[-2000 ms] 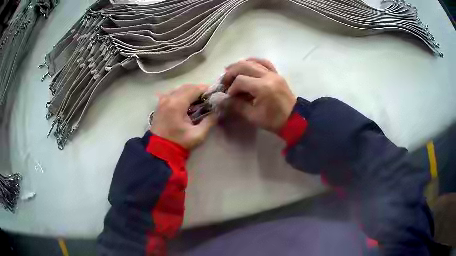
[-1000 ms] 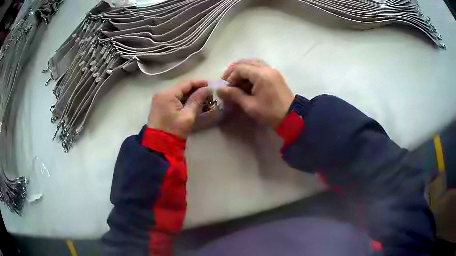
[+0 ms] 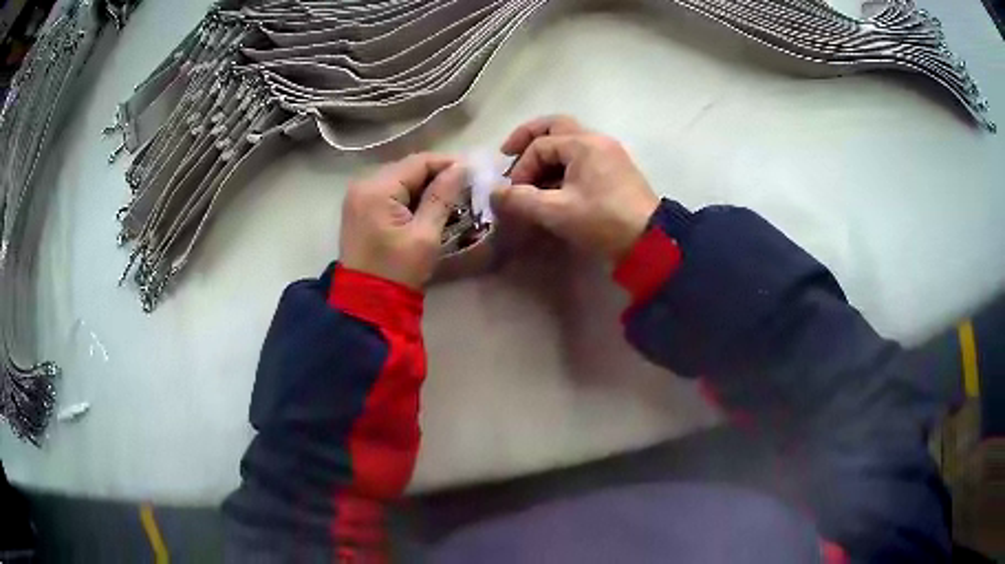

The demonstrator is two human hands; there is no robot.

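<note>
My left hand [image 3: 392, 220] is closed on a small folded strap bundle [image 3: 471, 245], with metal hooks showing at its near side. A white tag or wrap [image 3: 485, 185] lies over the bundle between my two hands; it is slightly blurred. My right hand [image 3: 584, 190] pinches the white tag with thumb and finger from the right. Both hands are bare and held over the middle of the pale table. Most of the bundle is hidden by my left hand.
A pile of webbing straps [image 3: 386, 66] fans across the back, with hooks at its left and right ends. A second strap pile [image 3: 24, 220] runs down the far left edge. A small white scrap [image 3: 74, 412] lies at left. The table's near edge curves below my hands.
The bundle has turned in my left hand, and more of the white tag shows upright between the hands. My right fingers have shifted from over the bundle to the tag's right side.
</note>
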